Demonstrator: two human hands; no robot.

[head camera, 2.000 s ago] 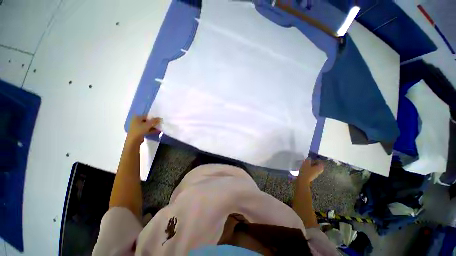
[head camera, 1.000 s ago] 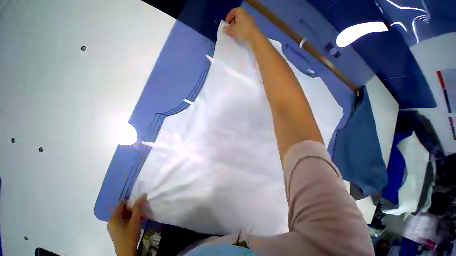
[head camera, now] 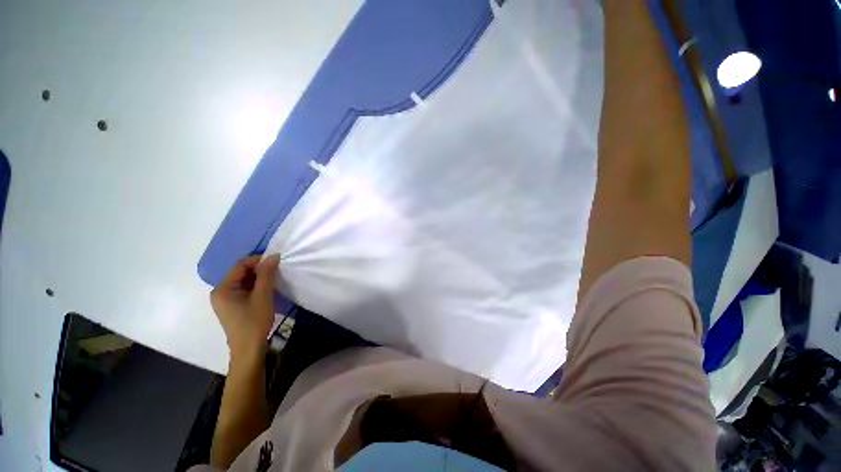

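Observation:
The white backing piece (head camera: 461,212) lies over the blue template (head camera: 304,138), whose border shows along its left side. White edge tabs cross the template's dark curved lines. My left hand (head camera: 249,286) pinches the piece's near left corner, and creases fan out from the fingers. My right arm reaches forward across the right part of the piece. My right hand is cut off by the top edge of the picture.
A brown bar (head camera: 705,101) runs along the template's far side at right. A blue-grey cloth (head camera: 717,263) lies beyond my right arm. A black screen-like panel (head camera: 129,396) is at the lower left. The white table (head camera: 138,203) has small holes.
Since the frame one second ago, my right hand has passed out of view at the top. My left hand still pinches the corner, with sharper creases. The view has shifted and turned.

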